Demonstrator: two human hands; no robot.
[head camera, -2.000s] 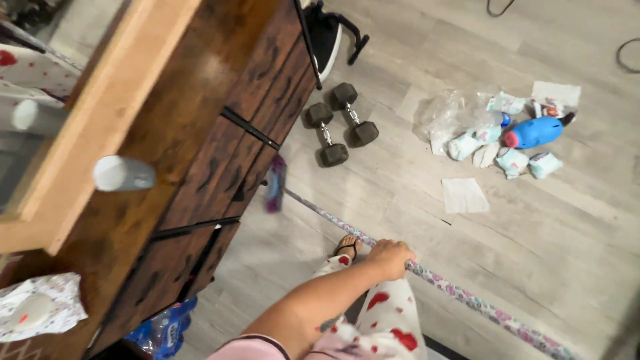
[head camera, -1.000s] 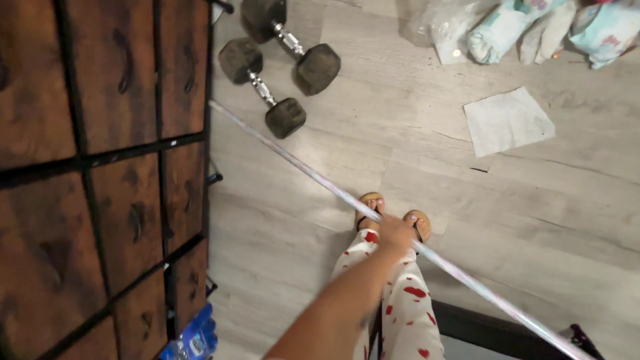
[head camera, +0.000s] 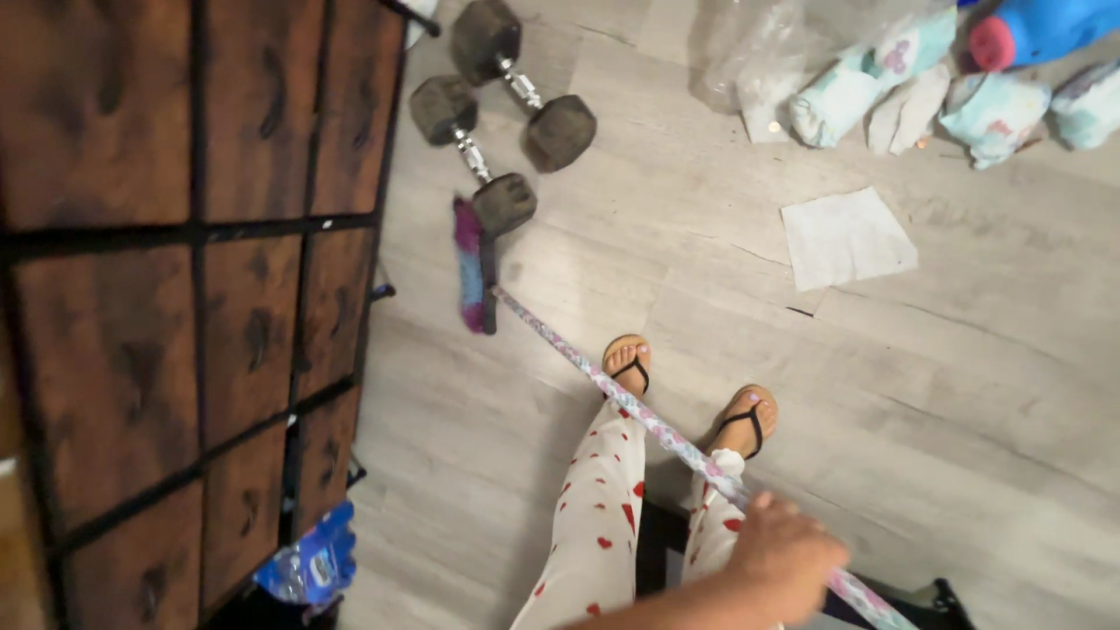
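A broom's floral-patterned handle (head camera: 658, 429) runs diagonally across the view, passing over my legs and feet. My left hand (head camera: 783, 556) is closed around its lower right stretch. At the far end, the broom head (head camera: 473, 267), with purple and blue bristles and a dark block, rests on the floor close to the nearer dumbbell (head camera: 473, 156). My right hand is out of view. The upper end of the handle is cut off by the bottom edge.
A second dumbbell (head camera: 523, 83) lies beyond the first. Wooden drawers (head camera: 105, 367) stand at left, with a blue plastic package (head camera: 311, 560) below. A white sheet (head camera: 849, 238), rolled diapers (head camera: 997, 114), clear plastic (head camera: 757, 44) and a blue bottle (head camera: 1054, 33) lie on the floor at right.
The broom head, near the drawers' edge two seconds ago and not visible one second ago, now shows on the floor beside the dumbbell. My left hand stays on the handle. The view has shifted strongly.
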